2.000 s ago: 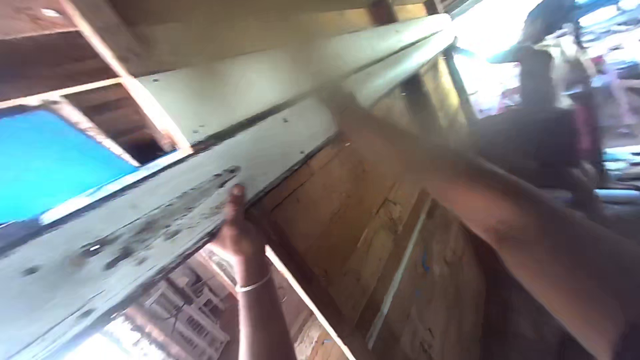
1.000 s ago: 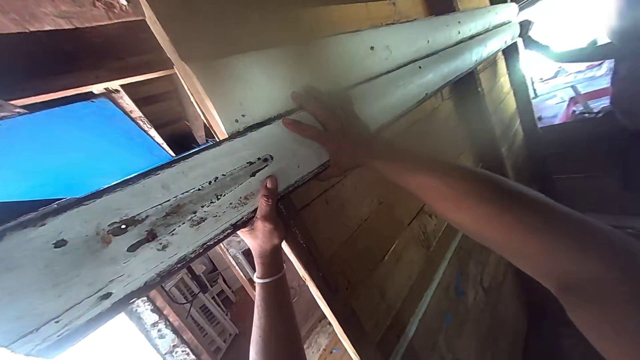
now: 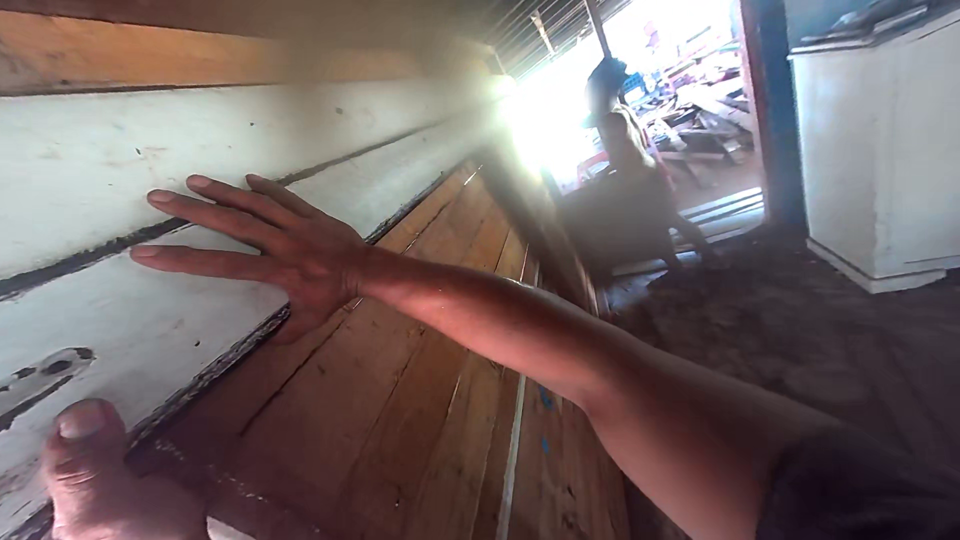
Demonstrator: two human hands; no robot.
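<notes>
My right hand (image 3: 277, 247) lies spread with fingers apart on the white-painted wooden boards (image 3: 225, 142), across the dark seam between the upper and lower board. Its heel rests at the lower board's worn dark edge. At the bottom left, my left hand (image 3: 97, 480) has its thumb up against the face of the lower board, near a scraped patch (image 3: 56, 367) with dark holes; its fingers are hidden behind or below the board edge. Bare brown wooden planks (image 3: 390, 382) run beneath the white boards.
A person (image 3: 626, 150) stands by the bright doorway, partly washed out by glare. Outside lies a heap of scrap timber (image 3: 705, 112). A white cabinet (image 3: 870, 150) stands at the right beside a dark door post (image 3: 780, 112), on a dark floor (image 3: 720, 330).
The view has swung to the right and closer to the boards. My right hand, blurred two seconds ago, now lies spread on them. The blue panel at the left is out of view.
</notes>
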